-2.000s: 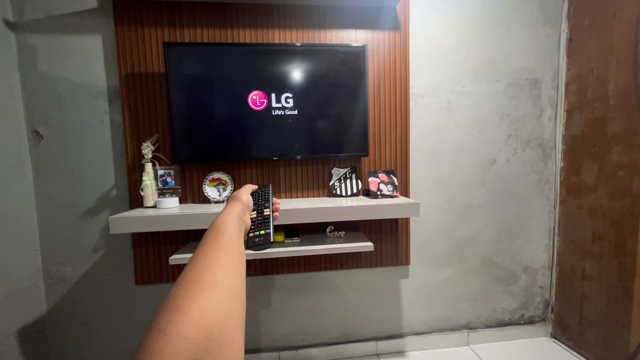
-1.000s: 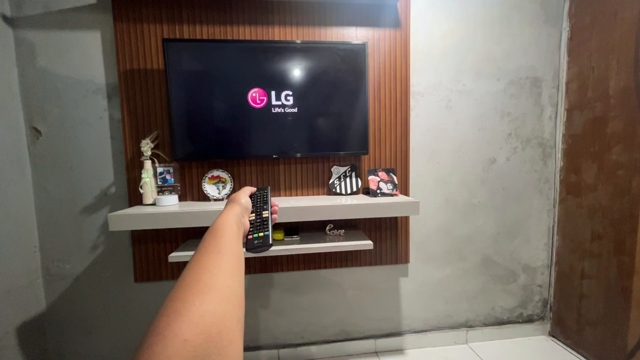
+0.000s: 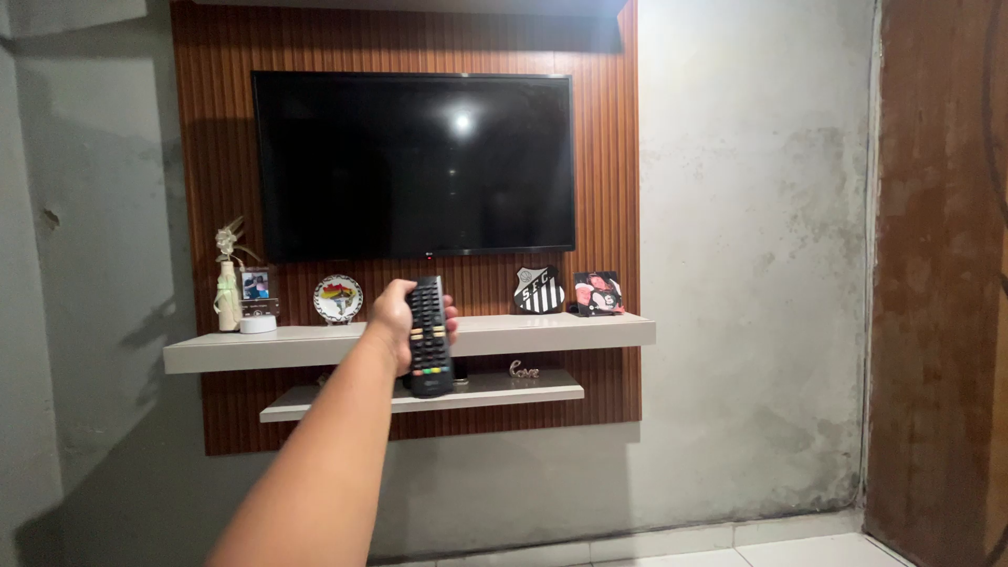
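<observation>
My left hand reaches forward from the bottom of the view and is closed around a black remote control. The thumb lies along its upper left side, and fingertips show at its right edge. The remote's button face is turned toward me, with its top end toward the wall. Beyond it, a flat LG television hangs on a slatted wood panel. The screen is dark apart from reflections, and a small red light shows at its lower edge. My right hand is out of view.
A pale upper shelf holds a decorated bottle, a white round device, a round plate, a striped shield and a photo block. A lower shelf carries a "love" ornament. A brown door-like panel stands at right.
The television screen has gone from showing the LG logo to dark, and a red light now shows beneath it. My left hand still holds the remote in much the same place.
</observation>
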